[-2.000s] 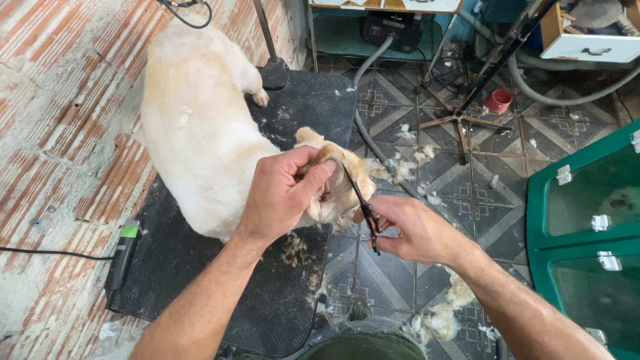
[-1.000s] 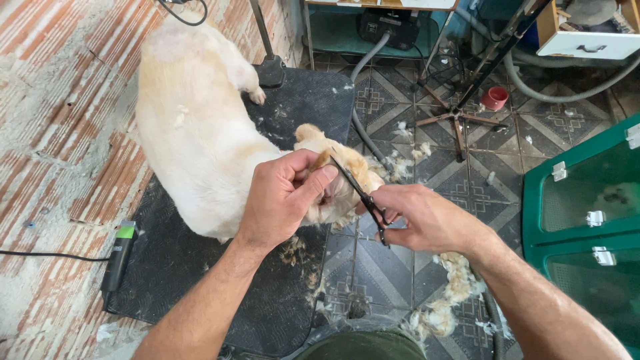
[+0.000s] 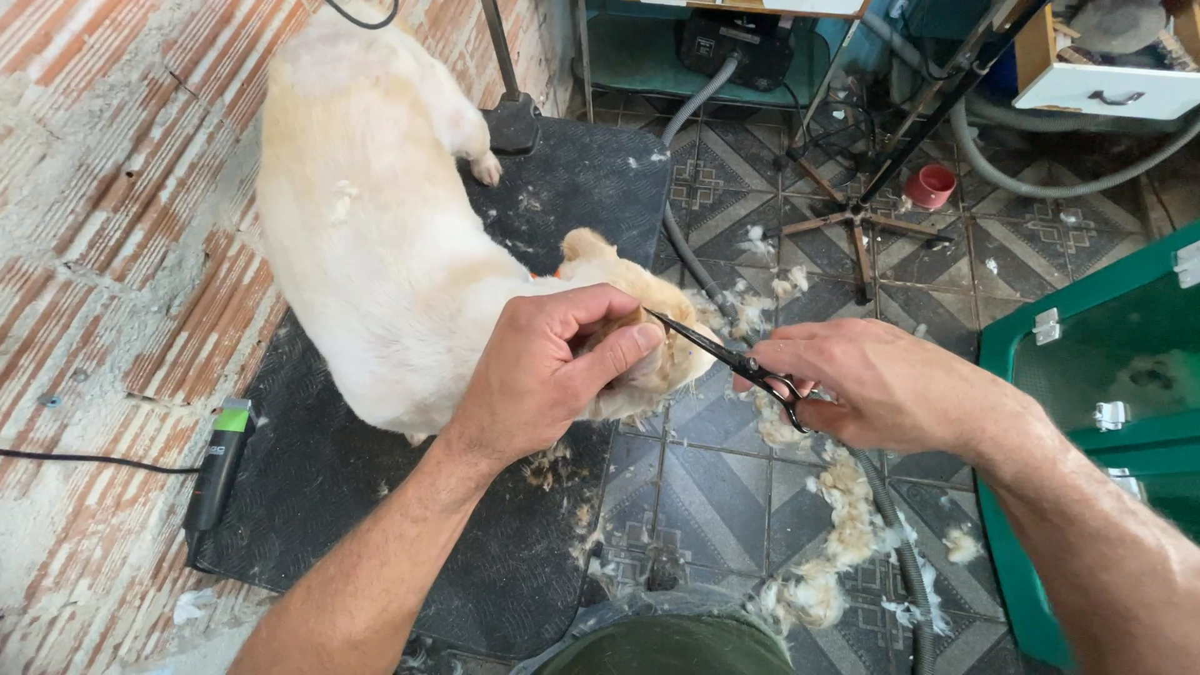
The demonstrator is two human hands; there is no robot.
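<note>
A cream and white short-clipped dog stands on a black grooming table, its head turned to the right. My left hand pinches the dog's ear between thumb and forefinger. Black grooming scissors are in my right hand, its fingers at the handle loops. The scissor tips lie at the ear's edge, close to my left fingertips, and the blades look nearly closed. Much of the ear is hidden by my left hand.
A black and green hair clipper with a cord lies at the table's left edge, by the brick wall. Clipped fur, a grey hose, a red bowl and a stand's base are on the floor. Green doors stand right.
The scissors' blades have moved back from across the ear, and their tips now point at its edge. My left hand keeps its pinch on the ear.
</note>
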